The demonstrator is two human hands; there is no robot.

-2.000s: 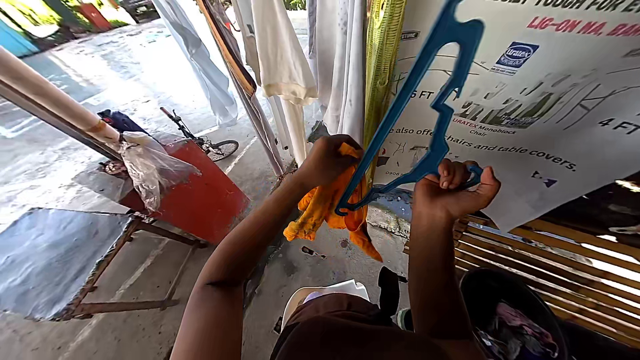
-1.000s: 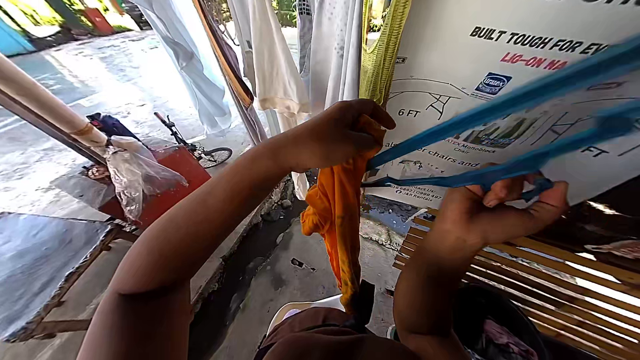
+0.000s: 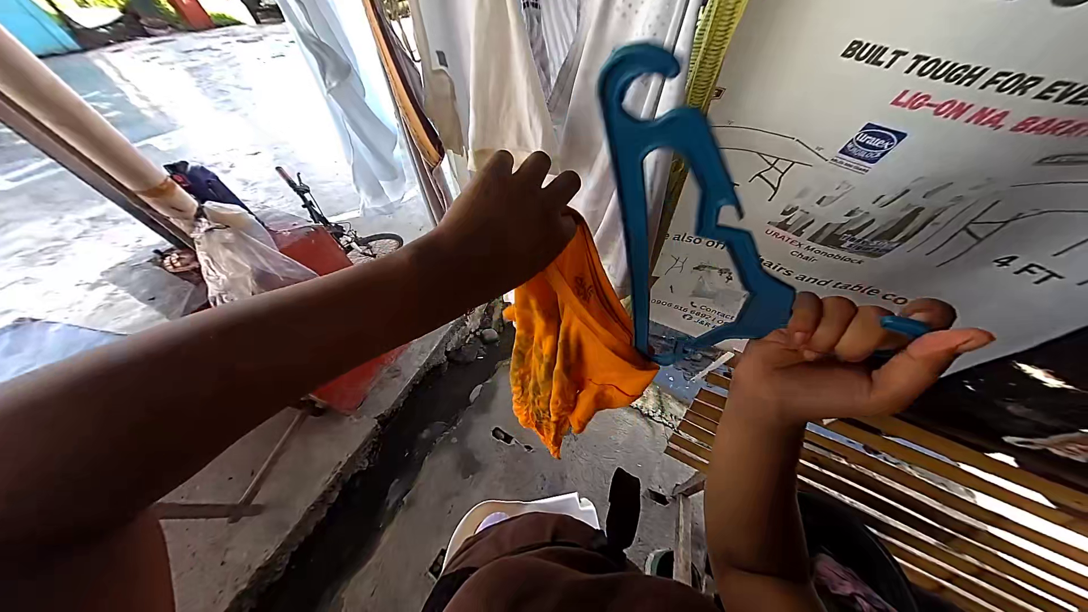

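My left hand (image 3: pixel 514 221) grips the upper edge of an orange garment (image 3: pixel 565 340) with a darker pattern, which hangs below it. My right hand (image 3: pixel 841 357) is closed around one end of a blue plastic clothes hanger (image 3: pixel 722 204), at the right. The hanger is turned on its side, its long bar nearly upright. Its lower end, away from my right hand, meets the neckline of the orange garment; how far it reaches inside is hidden by the cloth.
White clothes (image 3: pixel 501 93) hang behind my left hand. A printed banner (image 3: pixel 807 110) stands at the right, above a slatted bamboo bench (image 3: pixel 918 476). Below is a dark tub (image 3: pixel 850 544) with cloth in it. At the left are a plastic bag (image 3: pixel 242 255), a red panel (image 3: pixel 357 382) and a bicycle (image 3: pixel 340 225).
The hanger, slanted across the right side and blurred one second ago, now stands more upright. The orange garment is now spread wider between my left hand and the hanger's end.
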